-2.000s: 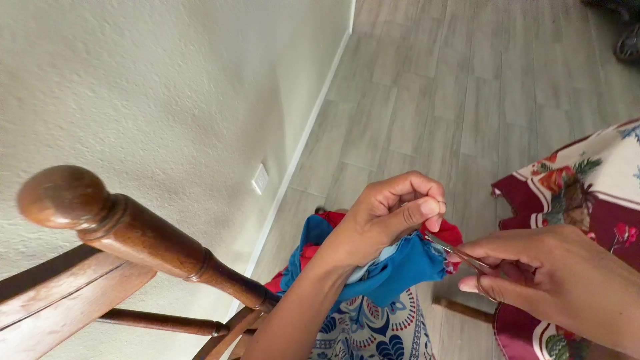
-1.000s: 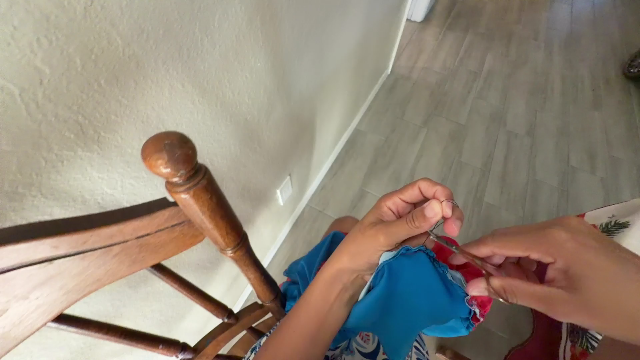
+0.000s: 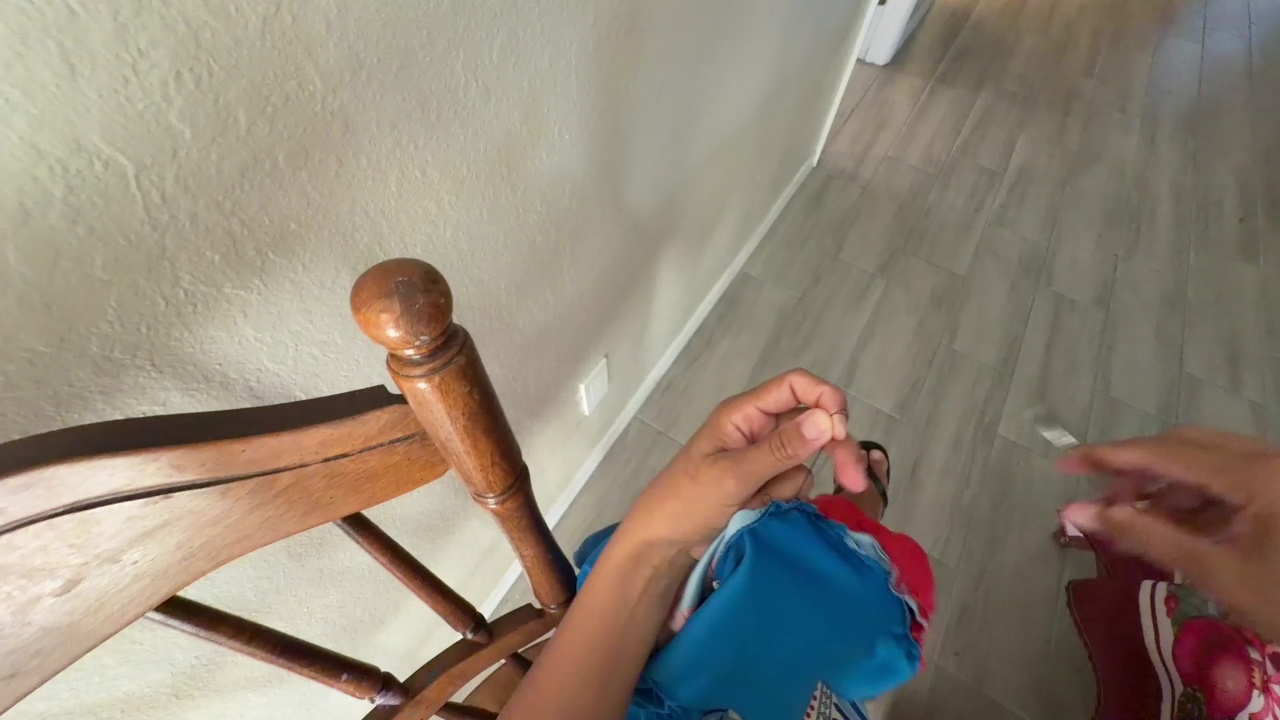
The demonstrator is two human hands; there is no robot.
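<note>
My left hand [image 3: 770, 450] is at lower centre, thumb and forefinger pinched together, with a thin thread-like line at the fingertips. Under its curled lower fingers the blue cloth [image 3: 790, 600] bunches up, with a frayed seam and a red part [image 3: 905, 560] along its right side. My right hand [image 3: 1180, 510], blurred, is well to the right of the cloth and apart from it. A small pale, shiny thing [image 3: 1055, 430] shows as a blur just beyond its fingertips; whether the hand holds it cannot be told. Any metal tool in the right hand is hidden or blurred.
A turned wooden chair post [image 3: 460, 410] and back rail [image 3: 200, 480] stand at left, close to my left forearm. Behind are a textured wall [image 3: 450, 150] and grey plank-like floor [image 3: 960, 300]. A sandalled foot [image 3: 878, 475] shows beyond the cloth; maroon floral fabric [image 3: 1120, 640] lies at lower right.
My right hand has moved away from the left hand and the cloth, to the right; earlier it held a small metal scissors-like tool at the left fingertips. The left hand stays pinched above the cloth.
</note>
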